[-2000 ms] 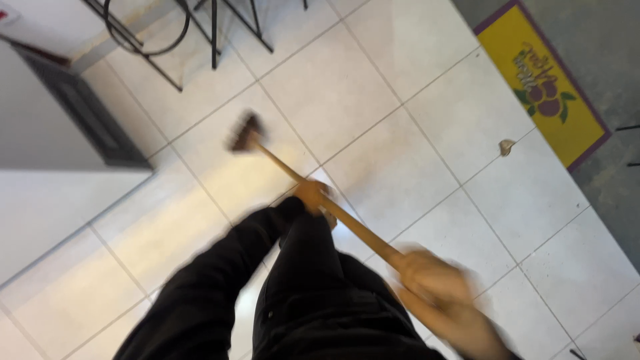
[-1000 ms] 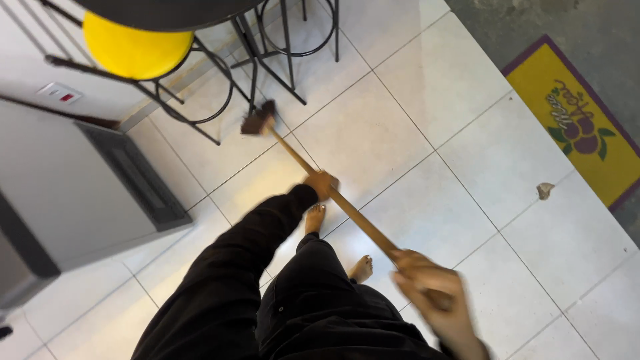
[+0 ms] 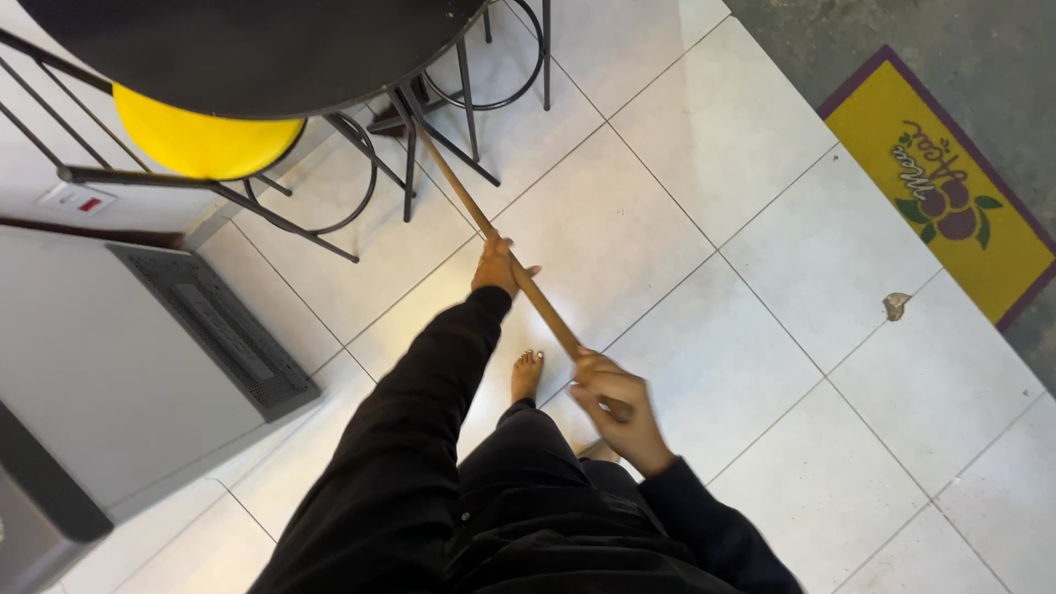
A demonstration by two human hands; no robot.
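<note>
A long wooden broom handle slants from the lower middle up to the left. Around its middle my left hand is closed. My right hand grips the handle near its top end, which shows between the fingers. The dark broom head is on the tiled floor beneath the round black table, partly hidden by the metal legs.
A yellow-seated metal stool stands at the table's left. A grey appliance with a dark vent is at the left. A yellow mat with purple edging lies at the right. A small brownish scrap lies on the tiles.
The broom head was on open tiles; now it is under the table, among the legs. Both hands still hold the handle. The view has shifted, showing more of the table and stool.
</note>
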